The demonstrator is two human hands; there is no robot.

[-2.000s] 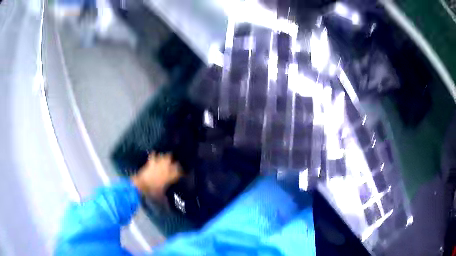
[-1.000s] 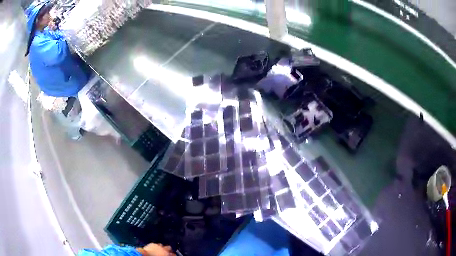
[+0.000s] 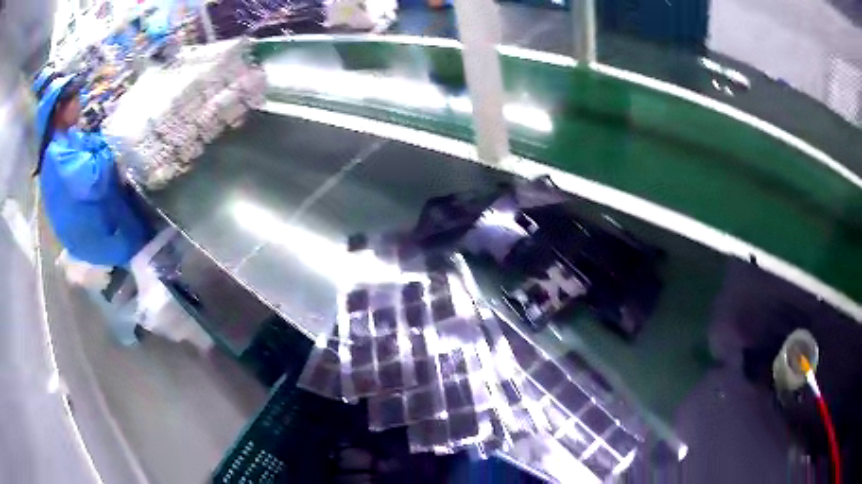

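Glossy clear sheets with grids of dark rectangles [image 3: 406, 331] lie fanned over the bench edge, nearest in front of me. Black plastic parts [image 3: 605, 265] are piled on the bench behind them, with whitish shiny patches among them. A dark green perforated crate [image 3: 255, 444] stands below the bench edge, cut off by the bottom of the picture. Dark contents in it are too dim to tell apart. Neither of my hands is in the picture.
A small round cup [image 3: 796, 357] holds a red-handled brush [image 3: 827, 425] at the right. A white post [image 3: 484, 85] stands at the bench's back edge. A person in blue [image 3: 85, 194] sits at the far left beside a whitish bulk [image 3: 184, 113].
The view has tilted up, bringing more of the far line into sight. The hand over the crate and the blue sleeves seen earlier have left the picture at the bottom.
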